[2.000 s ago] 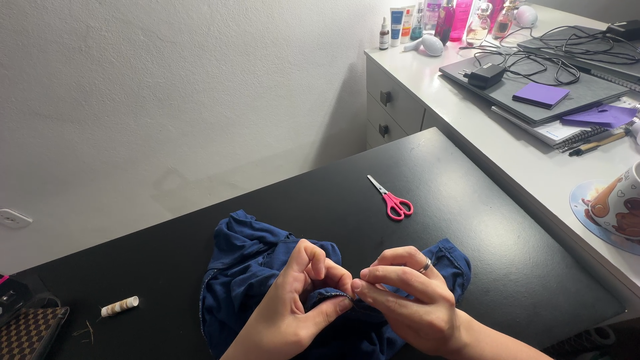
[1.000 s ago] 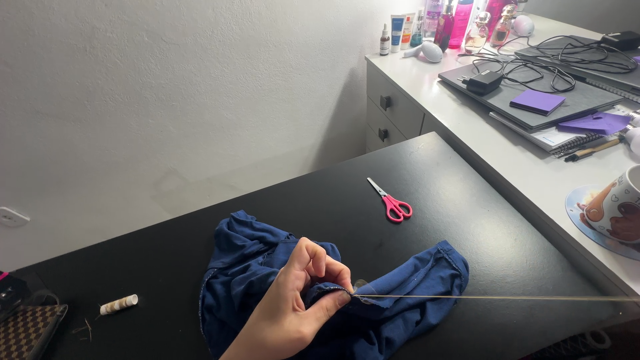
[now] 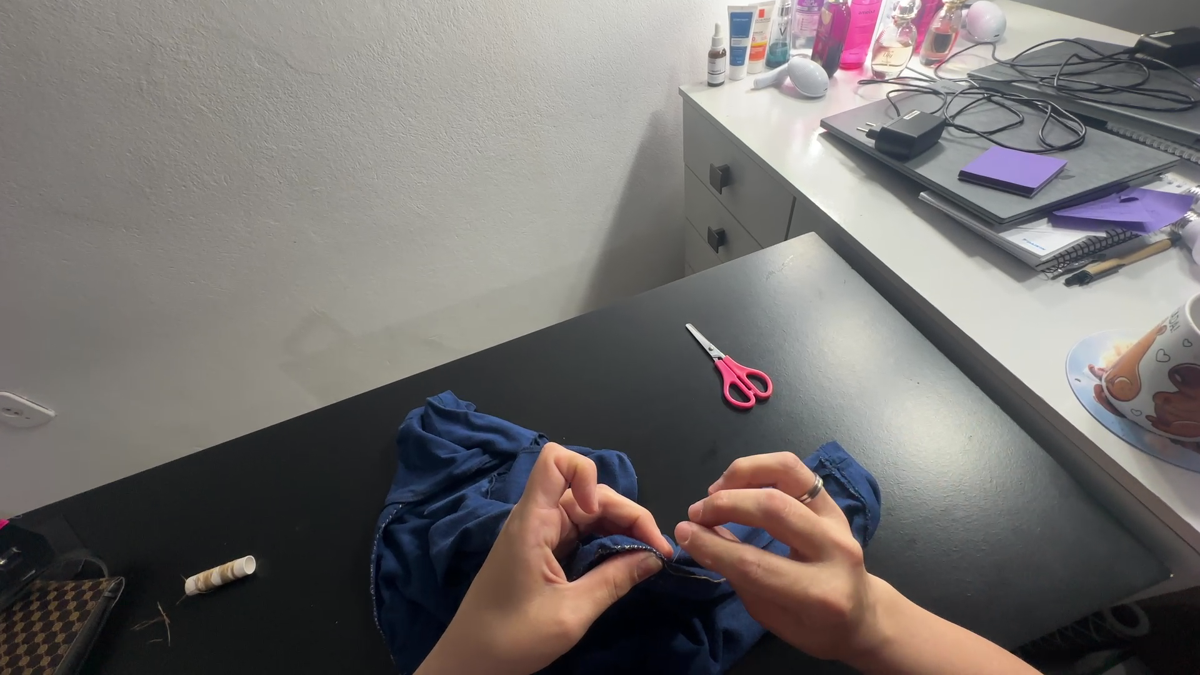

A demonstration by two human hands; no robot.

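Dark blue fabric, a garment with stitched edges, lies bunched on the black table. My left hand pinches a seamed edge of it between thumb and index finger. Just right of that pinch is my right hand, a ring on one finger, its thumb and fingertips close together over the cloth; whether they hold a needle or thread cannot be made out. Pink-handled scissors lie behind the hands. At the left rests a small spool of light thread, with loose thread bits beside it.
A checkered case sits at the left table edge. Against the table's right side, a white desk bears a grey laptop, a black charger, purple sticky notes, a mug on a plate, and several bottles at its back.
A second ago my right hand was out of view and a taut thread ran rightward from the cloth. My right hand is back beside my left, which keeps its pinch on the edge.
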